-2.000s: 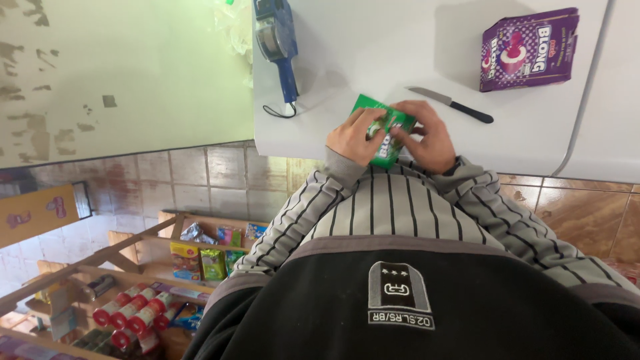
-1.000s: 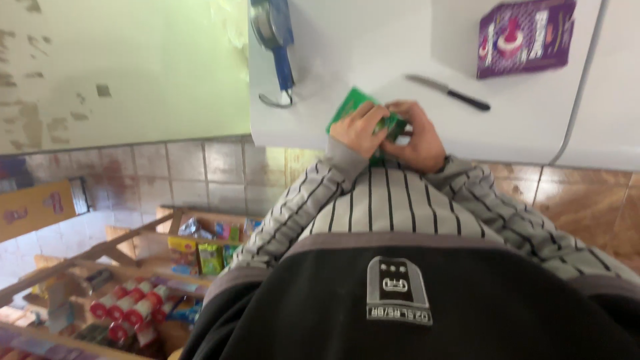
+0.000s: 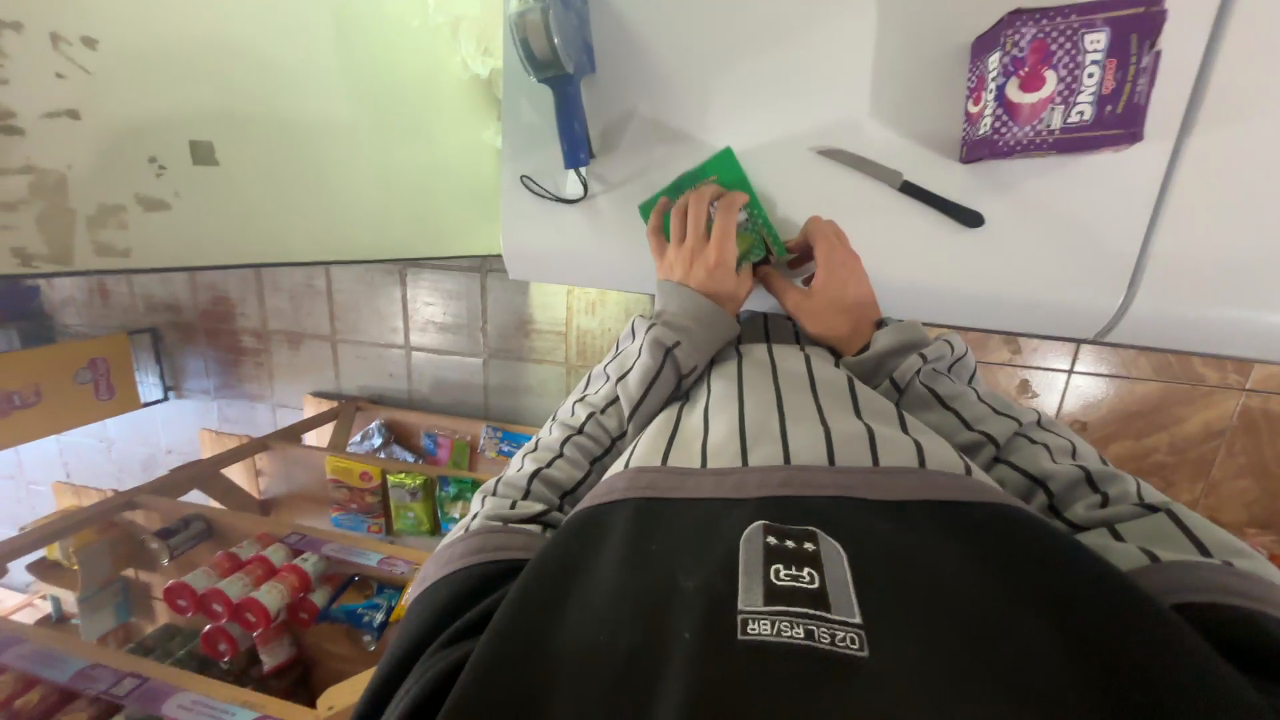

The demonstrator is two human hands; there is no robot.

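A green printed box [image 3: 727, 177] lies at the near edge of the white table, turned at an angle. My left hand [image 3: 703, 245] is spread over it, its fingers across the top face. At the box's near right corner, the fingertips of my right hand [image 3: 825, 285] pinch or press the edge, where a dark gap shows. Exactly what those fingertips grip is hidden. To the right lies a kitchen knife with a black handle [image 3: 940, 203], its blade pointing left, touched by neither hand.
A blue label gun [image 3: 569, 110] with a wrist strap lies at the table's left. An opened purple candy box [image 3: 1064, 82] stands at the back right. Below left, wooden shelves [image 3: 285, 441] hold red-lidded cans [image 3: 243, 592] and packets. A pale green surface [image 3: 330, 140] adjoins the table.
The green box, upright between both hands two seconds ago, has shifted left and turned down against the table. My left hand has moved left with it and flattened over it.
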